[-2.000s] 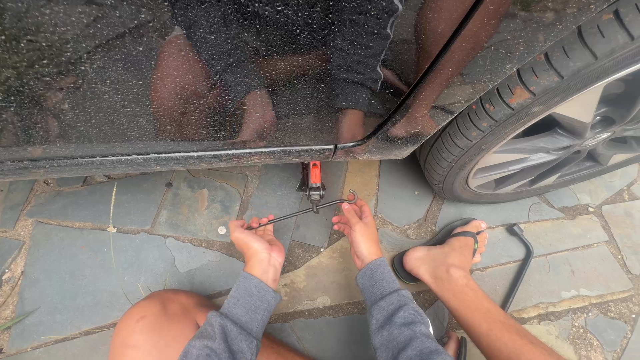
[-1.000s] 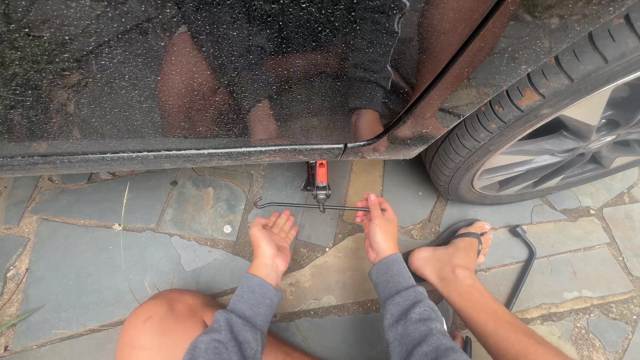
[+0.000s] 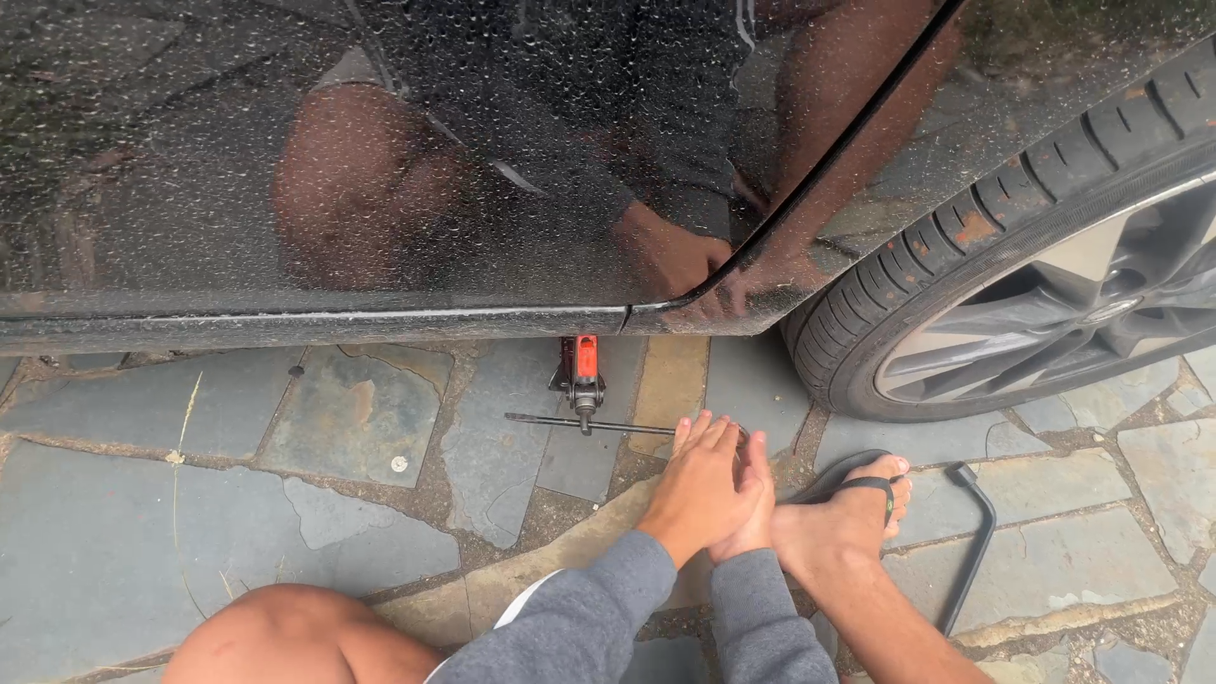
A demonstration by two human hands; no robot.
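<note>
A red scissor jack [image 3: 584, 366] stands under the black car's sill, its screw end toward me. A thin dark metal crank rod [image 3: 608, 426] passes crosswise through that end, with its flattened tip out to the left. At the rod's right end my left hand [image 3: 701, 484] and my right hand [image 3: 752, 508] are close together. The left hand lies over the rod with its fingers extended and partly covers the right. The right hand is at the hooked end, its fingers raised; whether it grips the rod is hidden.
The car's wet sill [image 3: 380, 328] runs above the jack, and a wheel with a worn tire [image 3: 883, 332] is at the right. A black L-shaped lug wrench [image 3: 978, 551] lies on the uneven stone paving [image 3: 380, 532], beside my sandaled foot [image 3: 845, 527].
My left hand has moved right, from left of the jack to beside my right hand. The rod has turned, its hooked end once at the left and now at the right.
</note>
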